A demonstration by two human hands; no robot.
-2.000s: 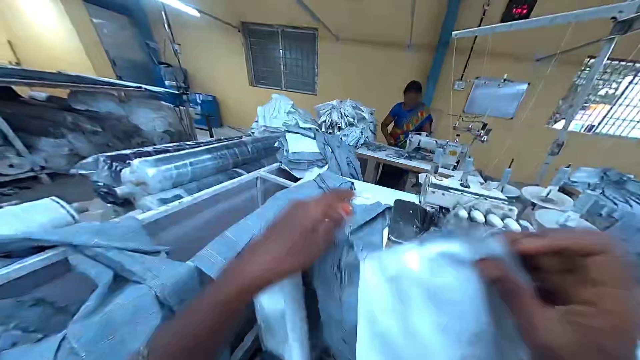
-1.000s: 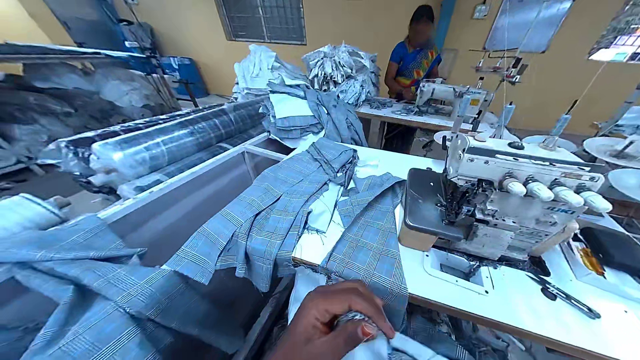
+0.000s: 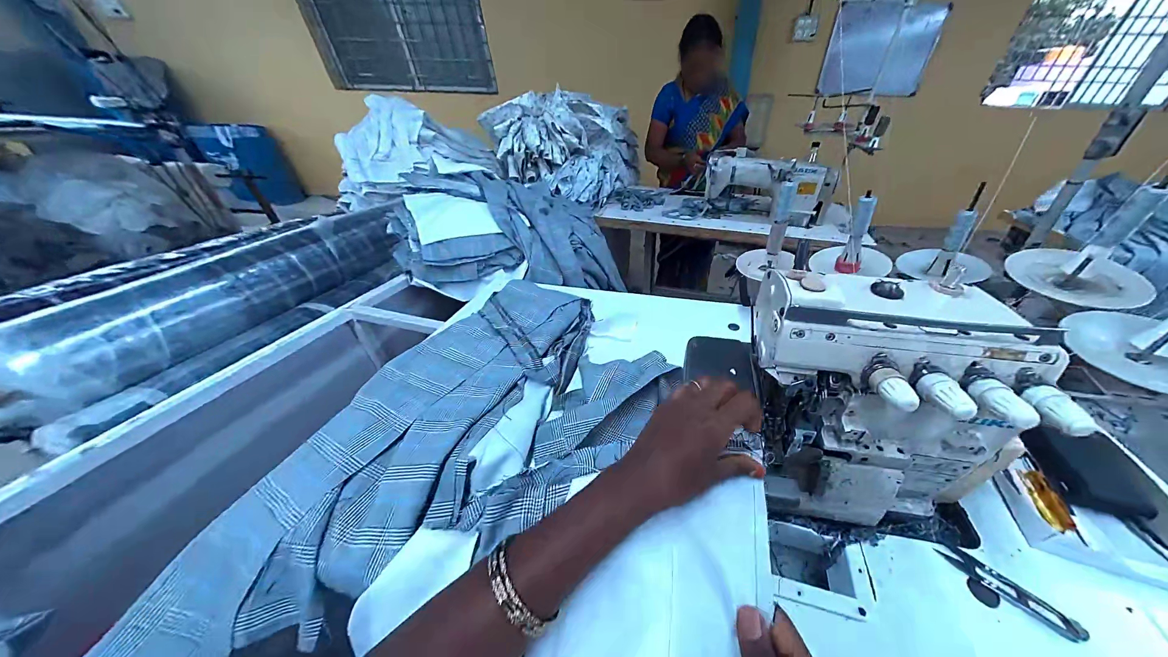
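Observation:
My left hand (image 3: 698,438), with a bangle at the wrist, presses on the far end of a white fabric piece (image 3: 675,566), close to the needle area of a white overlock sewing machine (image 3: 903,347). Only the fingertips of my right hand (image 3: 766,634) show at the bottom edge, at the near right edge of the same white piece; whether they pinch it is unclear. Grey-blue checked fabric pieces (image 3: 392,411) lie left of my left arm, partly hanging off the white table. Part of the checked cloth reaches beside my left hand.
Thread snips (image 3: 1013,593) lie on the tabletop at the right. Thread cones on round white holders (image 3: 849,263) stand behind the machine. Plastic-wrapped rolls (image 3: 201,301) are at the left, fabric heaps (image 3: 557,141) at the back. A person (image 3: 698,119) stands behind another sewing machine (image 3: 766,182).
My left hand has moved from the table's near edge up to the overlock machine, and white fabric now lies flat beside it. My right fingertips have come into view at the bottom.

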